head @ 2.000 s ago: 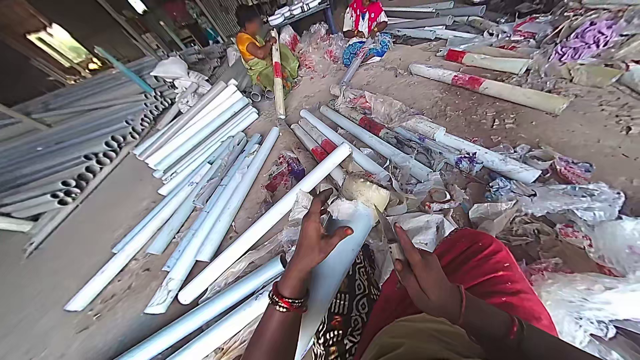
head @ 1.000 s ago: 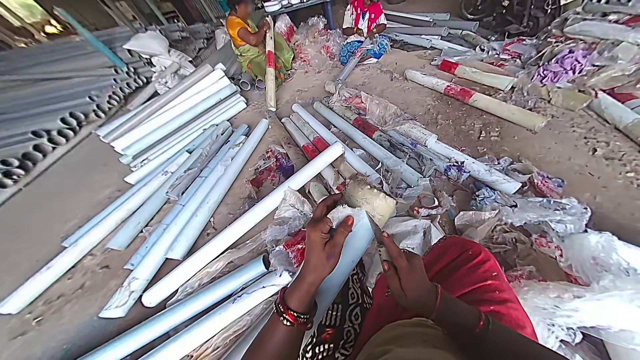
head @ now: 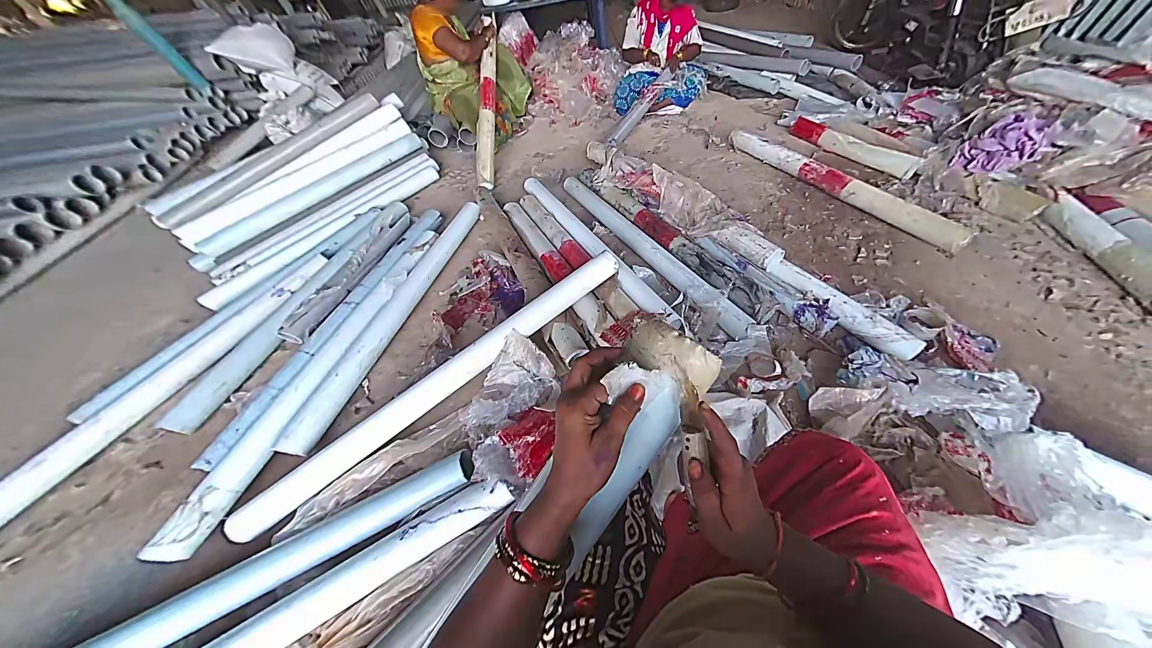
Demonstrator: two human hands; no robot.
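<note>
A pale blue plastic pipe (head: 634,450) leans up from my lap, its upper end coming to a frayed whitish edge. My left hand (head: 594,423) rests against the pipe near that end, thumb and fingers apart around its left side. In my right hand (head: 720,486) is a narrow tool with a pale handle (head: 694,450), apparently a knife, held against the pipe's right side. Just beyond the pipe's end lies a cream-coloured piece of pipe (head: 675,353). Where my left fingertips meet the pipe is partly hidden.
A long white pipe (head: 423,396) lies diagonally left of my hands, beside many blue and white pipes (head: 378,333). Red-banded pipes (head: 846,189) lie ahead. Crumpled plastic film (head: 972,396) covers ground at right. Two people sit at the back, one holding an upright pipe (head: 487,108).
Compared with the earlier frames, my right hand has come closer to the pipe's upper end. My left hand stays beside that end.
</note>
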